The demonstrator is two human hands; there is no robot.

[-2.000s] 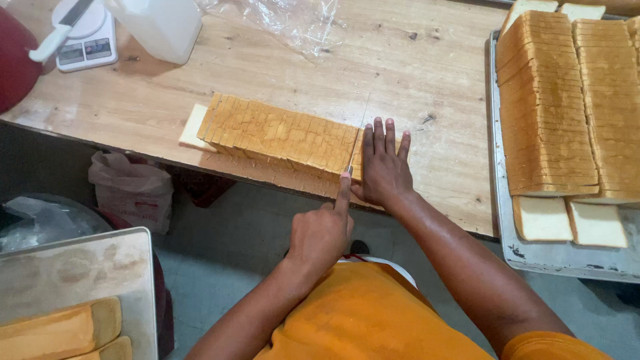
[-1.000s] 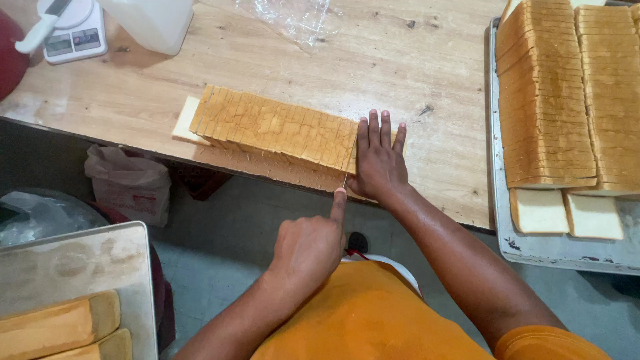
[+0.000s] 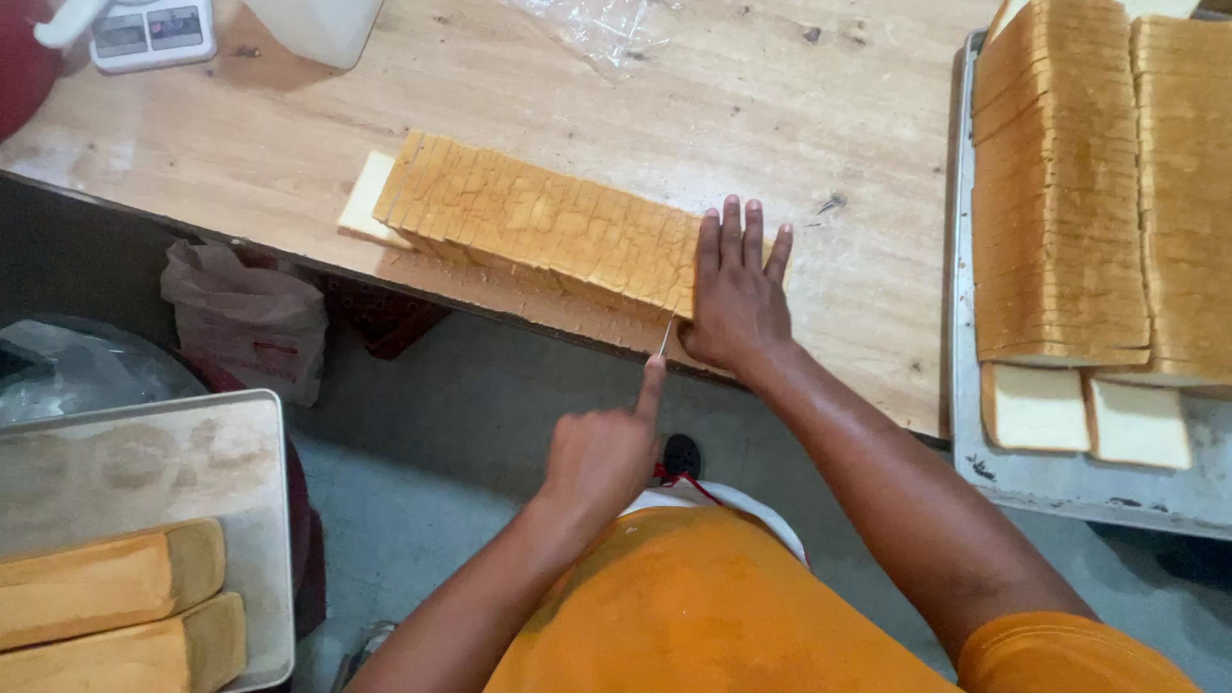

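Note:
A long loaf of bread (image 3: 539,217), cut into many upright slices, lies along the front edge of the wooden table. One slice (image 3: 366,200) lies flat at its left end. My right hand (image 3: 739,298) rests flat with fingers spread on the loaf's right end. My left hand (image 3: 604,452) is closed around a knife, its index finger stretched forward along the thin blade (image 3: 665,339). The handle is hidden in the fist. Only a short stretch of the blade shows, at the loaf's near lower edge beside my right thumb.
Sliced loaves (image 3: 1059,192) fill a metal tray (image 3: 967,423) at the right. Uncut loaves (image 3: 91,582) lie on another tray (image 3: 144,457) at lower left. A kitchen scale (image 3: 154,37), a white plastic container (image 3: 322,24) and clear plastic film (image 3: 597,24) are at the table's back. A plastic bag (image 3: 245,313) sits below.
Much of the blade showed across the loaf two seconds ago; now only a short part shows near the front edge. My left hand has drawn back toward my body. My right hand stays at the loaf's right end.

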